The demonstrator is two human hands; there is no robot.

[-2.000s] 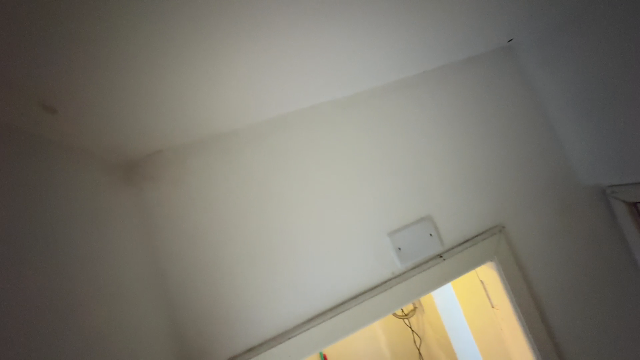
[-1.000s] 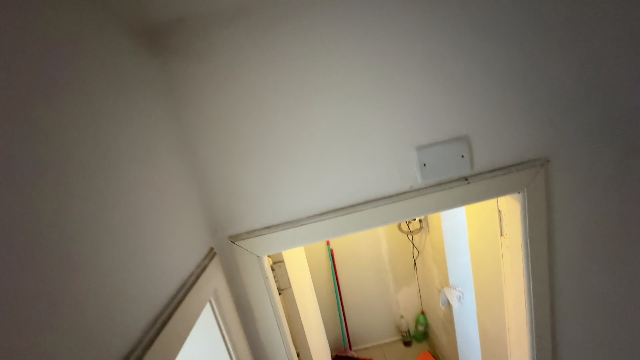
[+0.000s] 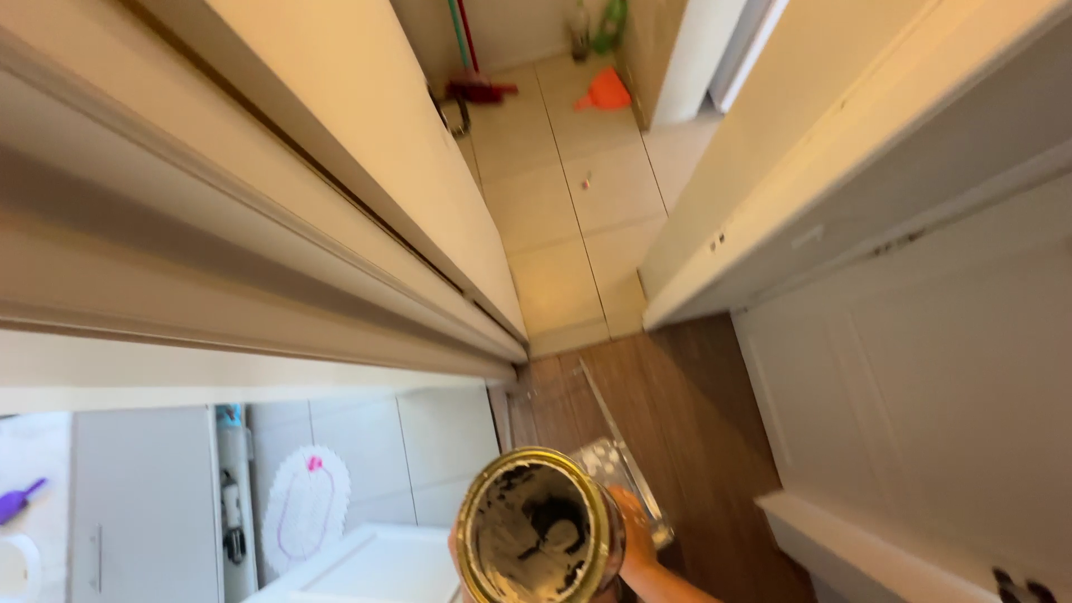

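An open metal can (image 3: pixel 536 536) with a gold rim and pale, dark-streaked residue inside is held up at the bottom centre. My right hand (image 3: pixel 638 536) grips its right side. Only a sliver of my left hand (image 3: pixel 455 548) shows, against the can's left side; the rest is hidden behind the can. Below the can, partly covered by it, a speckled step or platform (image 3: pixel 605 461) with a metal edge stands over the brown wood-look floor (image 3: pixel 695 419).
A white door frame (image 3: pixel 804 159) borders a tiled passage with a red broom (image 3: pixel 481 89), an orange dustpan (image 3: pixel 609 90) and green bottle (image 3: pixel 613 25). Lower left, a bathroom holds an oval white mat (image 3: pixel 306 502) and grey cabinet (image 3: pixel 146 502). A white door (image 3: pixel 930 360) stands right.
The view has swung from the upper wall and door top down to the floor. The can and my hands are now in view; neither earlier frame shows them.
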